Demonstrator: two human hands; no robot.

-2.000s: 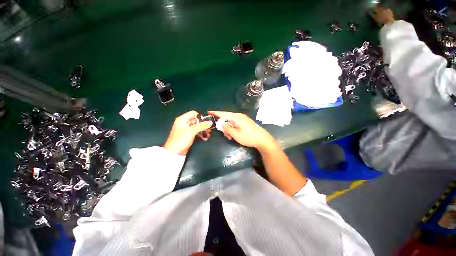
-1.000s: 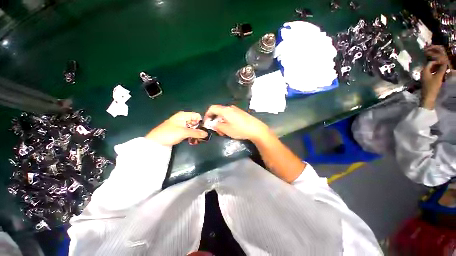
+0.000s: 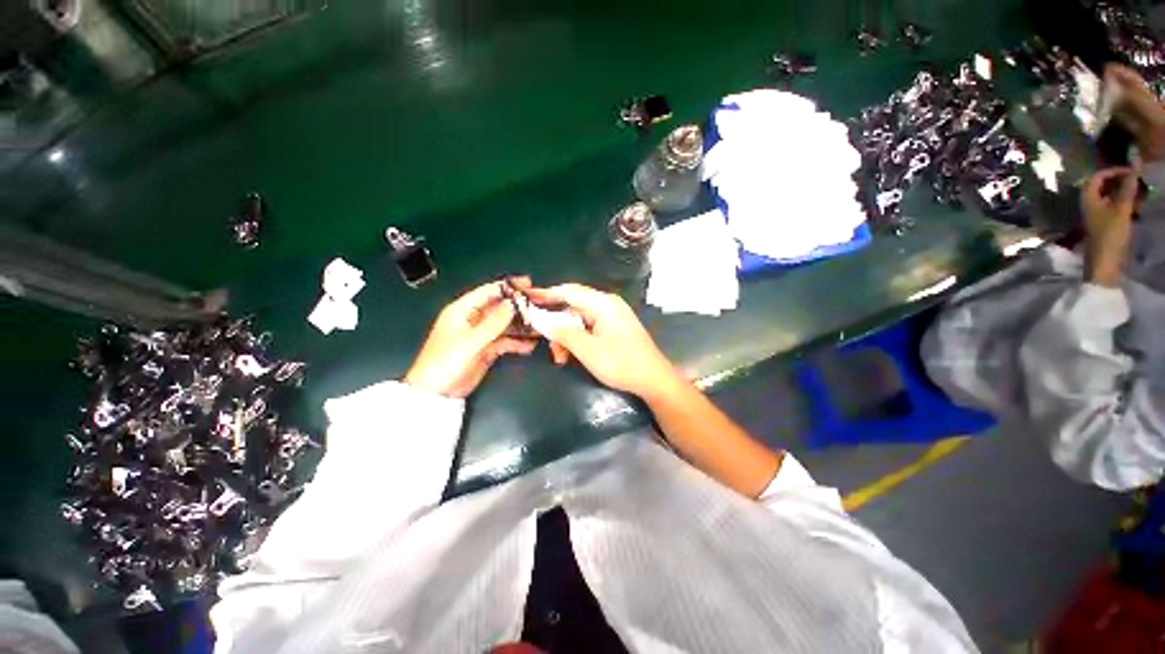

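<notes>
My left hand (image 3: 465,341) holds a small dark keychain (image 3: 515,296) in its fingertips above the green bench, near its front edge. My right hand (image 3: 602,337) meets it there, fingertips against the keychain, with a small white cloth (image 3: 534,314) pinched in them. The fingers cover most of the keychain and cloth. A single keychain (image 3: 413,262) lies beyond my left hand. A crumpled white cloth (image 3: 337,296) lies left of it.
Large keychain pile (image 3: 188,454) at left. Two clear bottles (image 3: 671,169) and flat white sheets (image 3: 694,265) stand right of centre, beside a cloth stack (image 3: 786,176) on a blue tray (image 3: 813,254). A second keychain pile (image 3: 939,147) lies beyond. A coworker's hands (image 3: 1109,215) are at far right.
My hands stay together at the same place, with small changes in the fingers around the keychain. The coworker's arm has drawn back from the far bench to the right, and both hands now show.
</notes>
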